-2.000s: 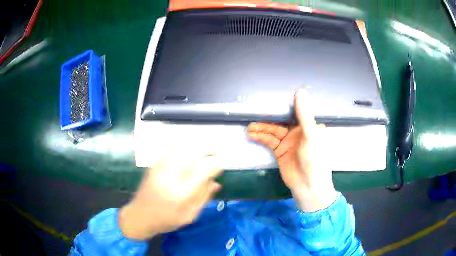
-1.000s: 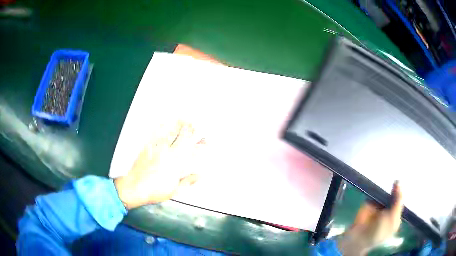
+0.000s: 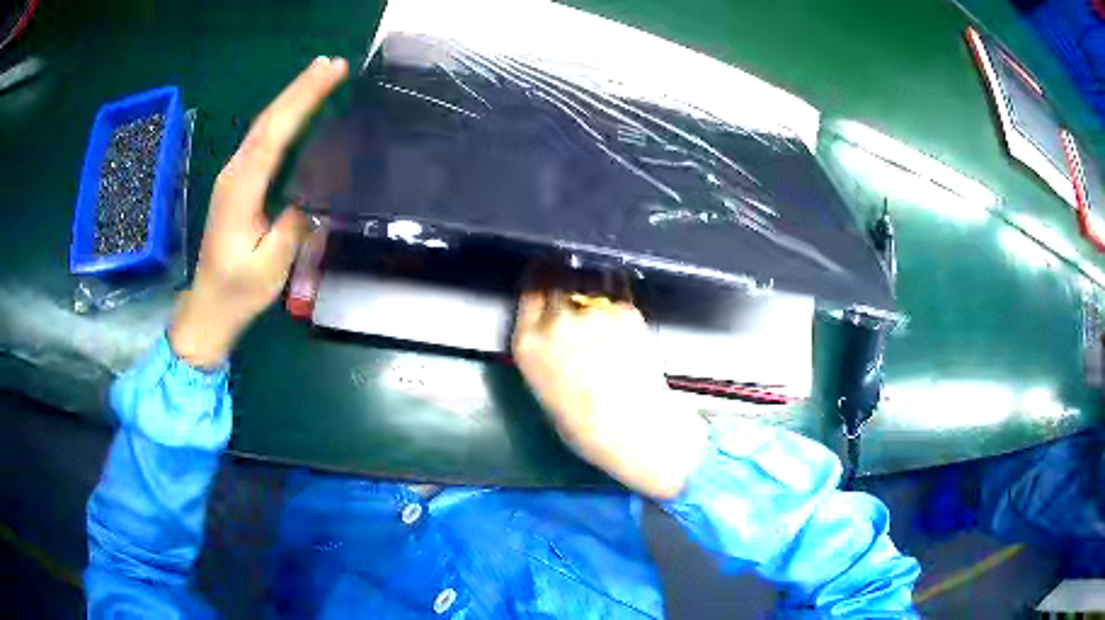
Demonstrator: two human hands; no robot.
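A dark laptop (image 3: 570, 182) with shiny, wrinkled clear film on its upper face lies over or just above the white foam sheet (image 3: 739, 345). My left hand (image 3: 248, 212) is at its left edge, fingers stretched out and apart, thumb at the front left corner; whether it grips is unclear. My right hand (image 3: 594, 351) is at the middle of the front edge, its blurred fingers closed on the edge and partly hidden under it. A red edge shows under the foam sheet at the front.
A blue screw tray (image 3: 127, 182) full of screws stands at the left on clear plastic. The black electric screwdriver (image 3: 862, 363) lies at the right, partly behind the laptop's right corner. Red-edged boards (image 3: 1030, 115) lie at the far right on the green bench (image 3: 957, 327).
The grey laptop with the vent grille left the foam sheet to the right in my right hand and is out of view. A film-covered dark laptop is now over the sheet, with both hands at it.
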